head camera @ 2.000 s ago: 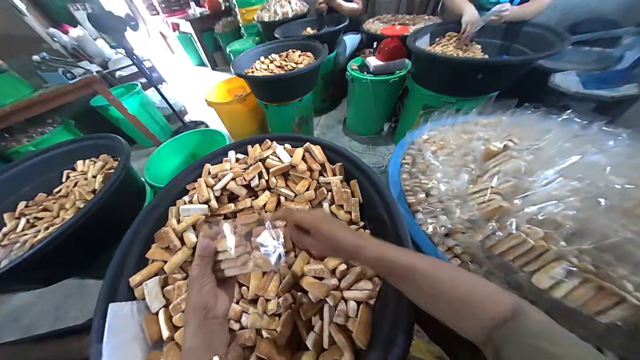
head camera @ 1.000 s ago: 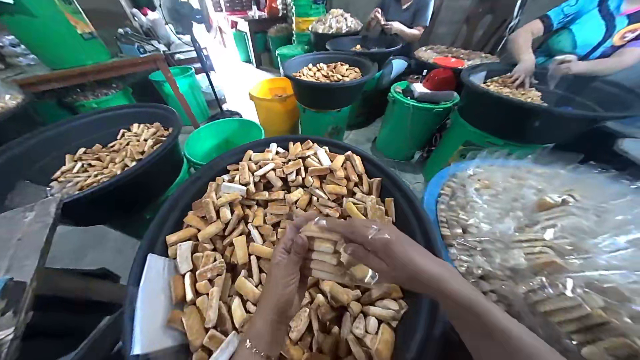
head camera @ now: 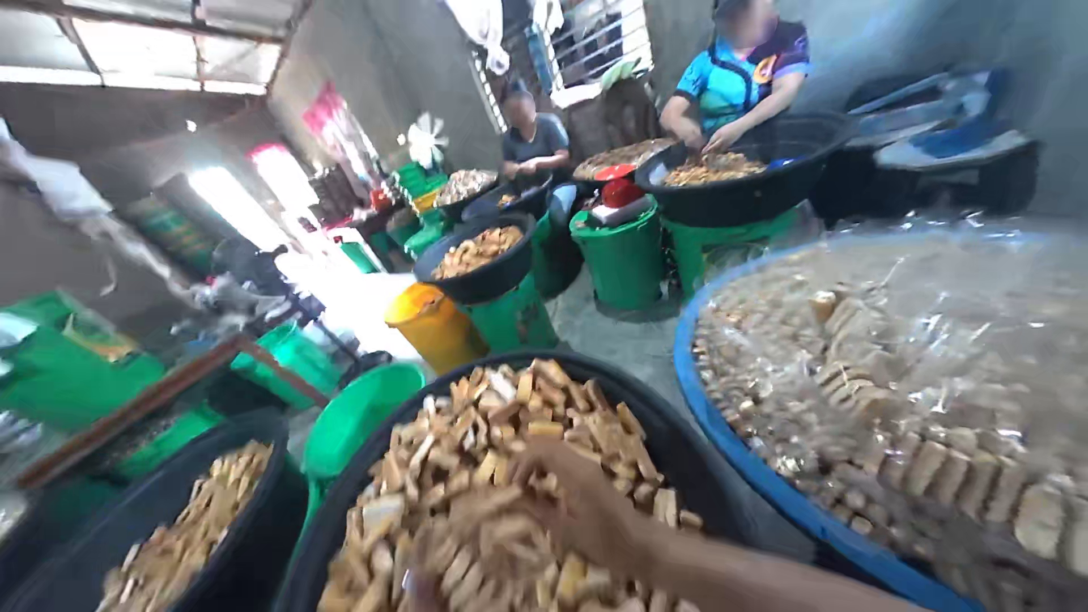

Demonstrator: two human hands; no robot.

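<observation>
A heap of short baked bread or biscuit sticks (head camera: 510, 408) fills the large black tub (head camera: 722, 476) in front of me. My right hand (head camera: 582, 501) reaches over the heap, its fingers bent down at the sticks; motion blur hides whether it grips any. Of my left hand (head camera: 421, 591), only a blurred part shows at the bottom edge, beside a blurred cluster of sticks (head camera: 484, 535); its grip cannot be made out. On the right, clear plastic packs of the sticks (head camera: 943, 467) lie piled in a wide blue-rimmed tub (head camera: 739, 450).
Another black tub with sticks (head camera: 191, 527) stands at left, beside a green bucket (head camera: 361, 416). Beyond are a yellow bucket (head camera: 433, 327), a lidded green bucket (head camera: 620, 255) and a smaller black tub (head camera: 480, 255). Two people (head camera: 739, 76) (head camera: 534, 140) sit at tubs farther back.
The view has tilted up and turned. My hands held a clear pack of sticks together over the tub; now my right hand is down at the heap and my left is mostly out of view.
</observation>
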